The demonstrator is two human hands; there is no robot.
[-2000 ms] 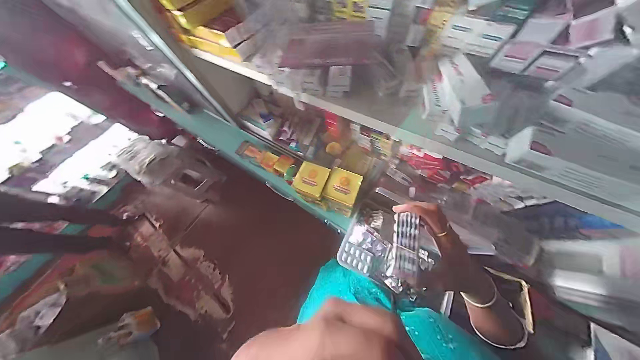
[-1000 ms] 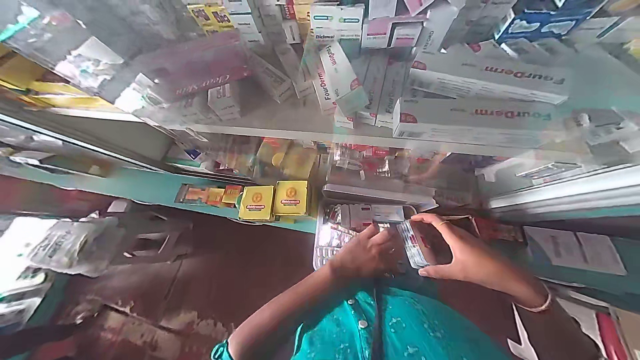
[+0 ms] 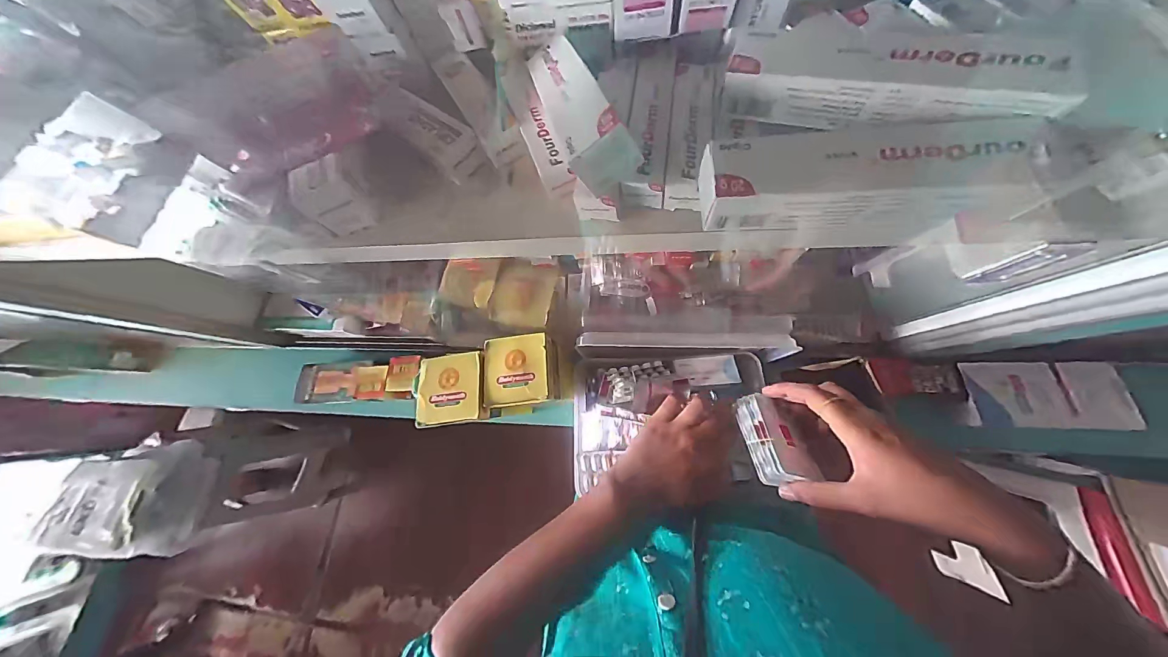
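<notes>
In the head view my right hand [image 3: 853,456] grips a stack of blister packs [image 3: 771,440] by its edges, at the right side of a metal tray [image 3: 578,429]. My left hand [image 3: 675,452] reaches over the tray, fingers bent down; whether they pinch anything is hidden. Foil blister packs [image 3: 602,438] lie in the tray's left part, with small capped vials [image 3: 630,379] and a pale pack [image 3: 707,370] at its back.
Two yellow boxes [image 3: 449,388] and small orange packets [image 3: 370,381] sit on the teal ledge [image 3: 228,374] left of the tray. Above is a glass case holding medicine cartons [image 3: 867,173]. White papers [image 3: 1049,394] lie on the right ledge. A plastic bag [image 3: 119,497] is at lower left.
The view has swung round since the first frame. My left hand, blurred in front of the body two seconds ago, is over the tray now. My right hand keeps hold of blister packs.
</notes>
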